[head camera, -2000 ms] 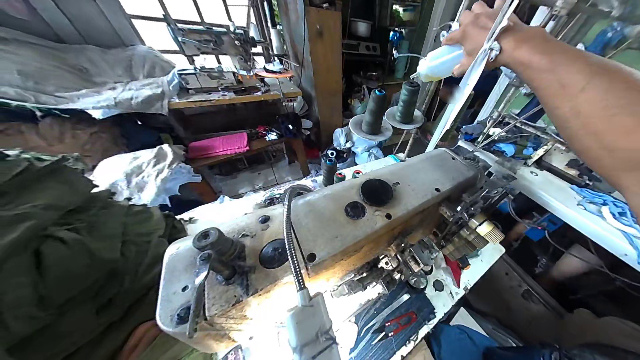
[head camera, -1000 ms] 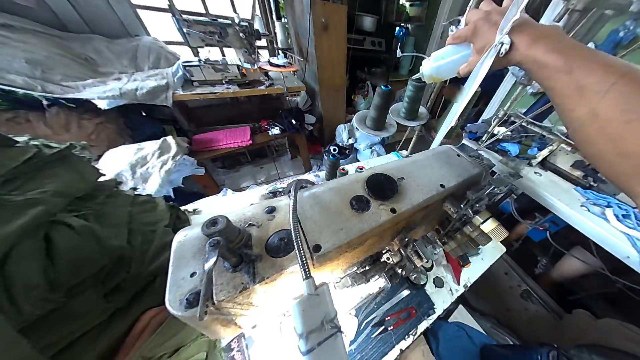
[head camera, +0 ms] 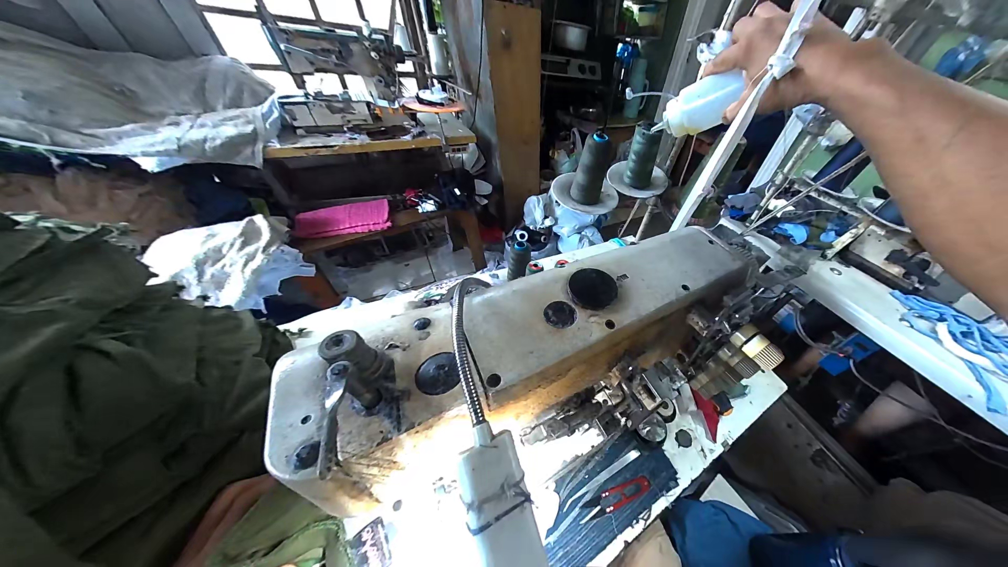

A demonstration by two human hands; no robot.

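My right hand (head camera: 776, 63), at the upper right, grips a translucent plastic squeeze bottle (head camera: 703, 104). The bottle is tilted, its thin nozzle pointing down left at the top of a dark green thread cone (head camera: 644, 157); whether they touch, I cannot tell. A second thread cone (head camera: 591, 169) stands to the left on its own round holder. Below spreads the head of an industrial sewing machine (head camera: 520, 331), with a gooseneck lamp (head camera: 492, 484) lit in front of it. Red-handled thread snips (head camera: 622, 496) lie on dark cloth at the bottom. My left hand is not in view.
Dark green fabric (head camera: 118, 378) is heaped at the left. Another sewing machine (head camera: 346, 67) stands on a table by the window, above a pink folded cloth (head camera: 342, 218). A slanting white strap (head camera: 744, 118) passes by my right hand. Blue fabric strips (head camera: 957, 339) lie at the right.
From two seconds ago to one second ago, the bottle has come down closer to the right thread cone. It stays in my right hand, tilted.
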